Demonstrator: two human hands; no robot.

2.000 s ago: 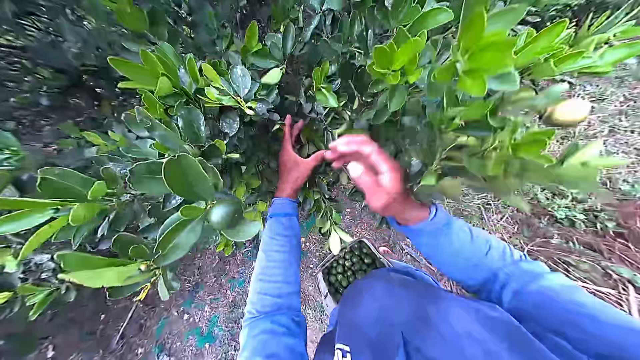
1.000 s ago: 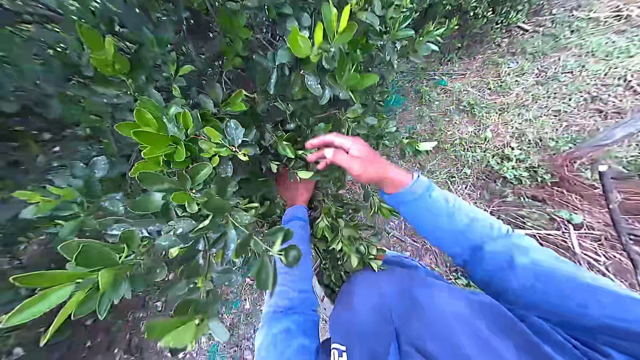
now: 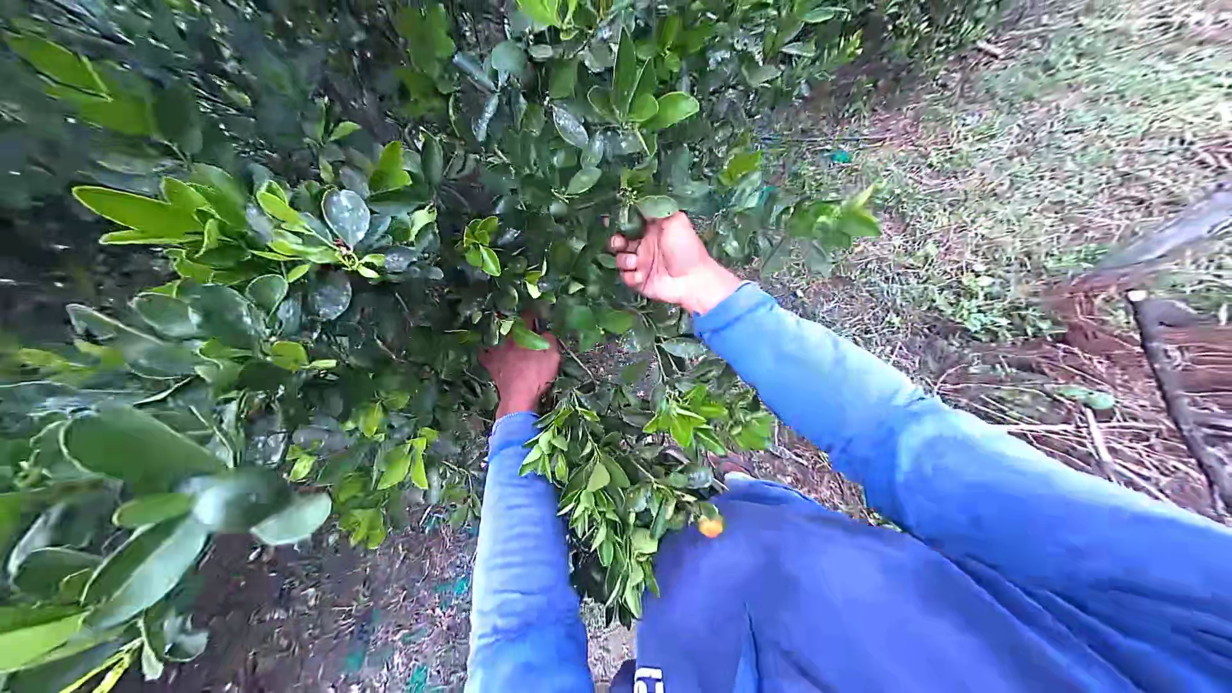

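Note:
My right hand (image 3: 671,262) is raised at the right side of a leafy citrus bush (image 3: 597,318), its fingers curled against a small dark green fruit (image 3: 630,221) that hangs among the leaves. Farther down and to the left, my left hand (image 3: 523,366) reaches into the foliage, with its fingers hidden behind leaves, so what it touches does not show. A small orange fruit (image 3: 710,526) shows at the end of the low branches, in front of my blue clothing.
Large leaves (image 3: 144,452) crowd the left side close to the view. Grassy ground (image 3: 943,212) lies to the right, with dry twigs and a dark branch (image 3: 1179,395) at the far right. Low leafy shoots (image 3: 606,491) hang between my left forearm and my leg.
The right hand has moved from above the left hand out to the green fruit. The left hand stays in the foliage. The view has shifted, and the crate of green fruit seen earliest is out of sight.

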